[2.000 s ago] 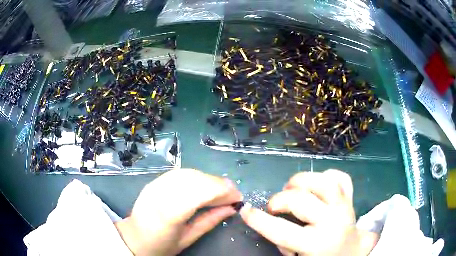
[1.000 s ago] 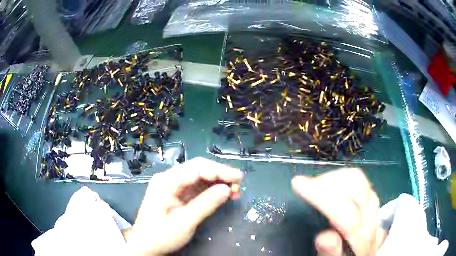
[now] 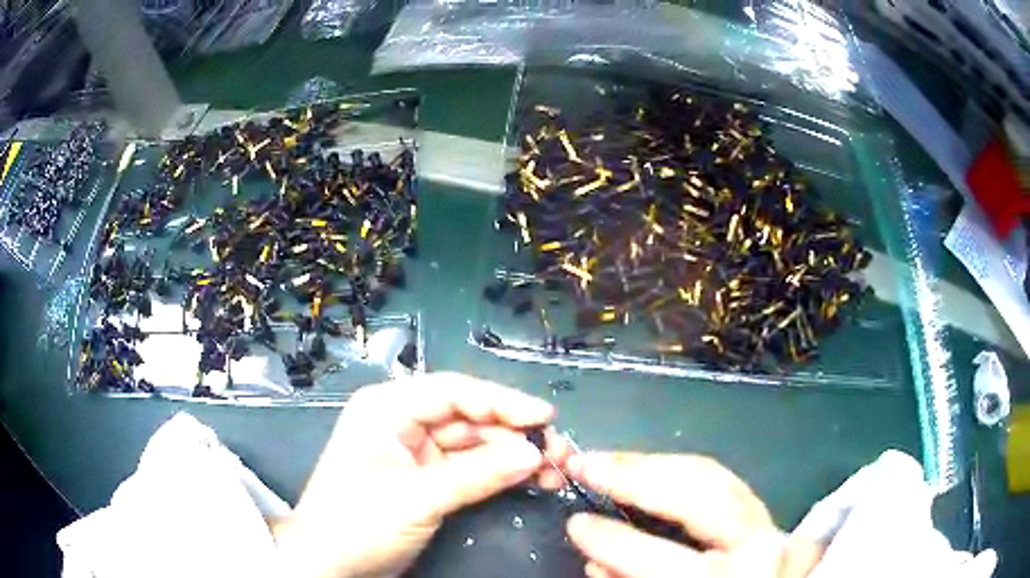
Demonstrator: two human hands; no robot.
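My left hand (image 3: 418,469) holds a small black part (image 3: 535,436) between thumb and fingertips; most of it is hidden by the fingers. My right hand (image 3: 678,508) holds slim black tweezers (image 3: 599,500), their fine tip pointing up-left at the black part. Whether the tip touches the part is too small to tell. Small whitish specks (image 3: 518,523) lie on the green mat below my fingertips. The clear pad sheet is mostly covered by my hands.
Behind my left hand is a clear left tray (image 3: 265,397) of black parts with gold tails. A larger heaped right tray (image 3: 678,370) stands behind my right hand. A small tray of dark parts (image 3: 54,186) is far left. A red item (image 3: 996,190) and papers (image 3: 980,262) are at right.
My right hand first moved away to the right from my left fingertips, then came back with the tweezers now showing. My left hand has stayed near the same place, holding a small part.
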